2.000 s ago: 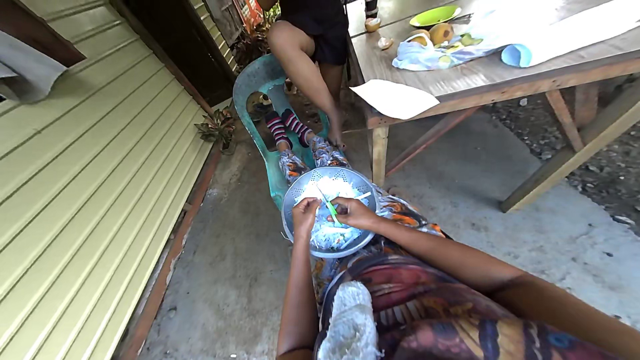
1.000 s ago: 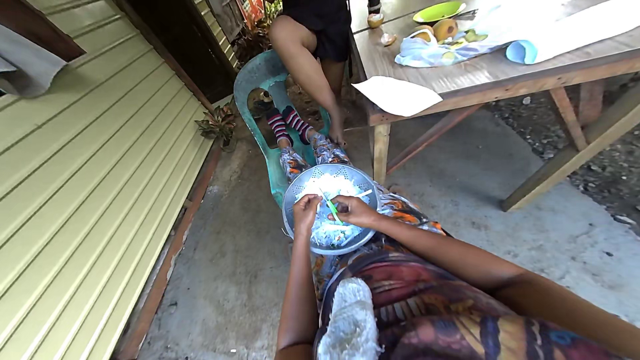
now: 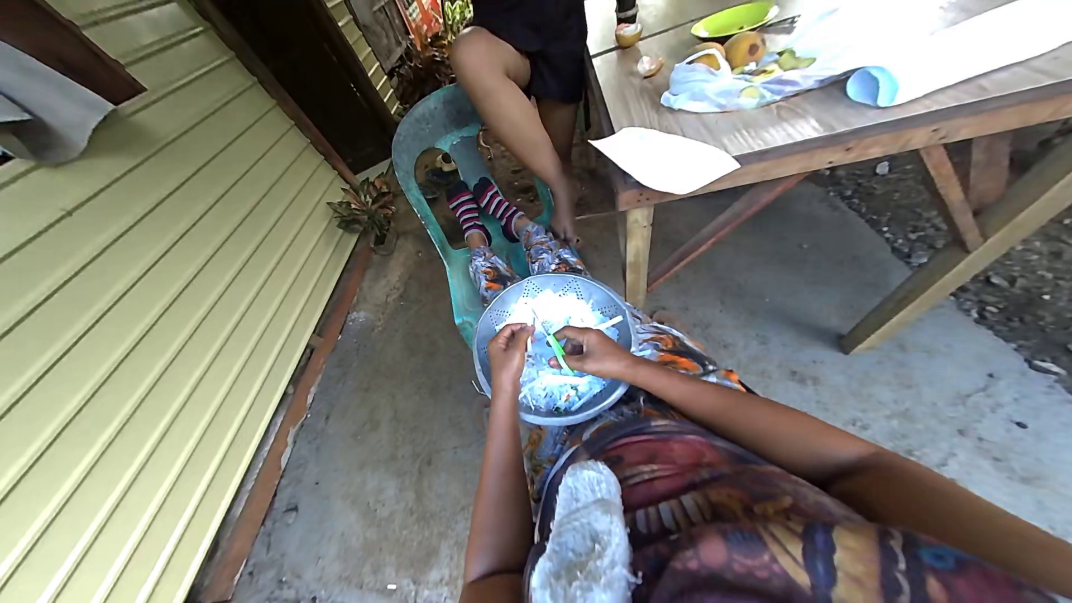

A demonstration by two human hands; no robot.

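Note:
A metal colander (image 3: 481, 356) rests on my lap, holding a heap of white shreds and strips (image 3: 557, 310). Over its middle, my left hand (image 3: 509, 347) pinches a thin white strip between thumb and fingers. My right hand (image 3: 590, 352), just to the right, grips a green-handled knife (image 3: 559, 353) with a thin blade that points up toward the left hand. A white fibrous piece (image 3: 586, 536) lies on my patterned clothing, nearer to me than the colander. What it is exactly, I cannot tell.
My feet in striped socks rest on a green plastic chair (image 3: 465, 293). Another person (image 3: 519, 92) is beside it. A wooden table (image 3: 804, 126) at the right bears a plastic bag (image 3: 712, 88), a green bowl (image 3: 735, 20), fruit and a roll. A ribbed wall (image 3: 167, 251) stands left.

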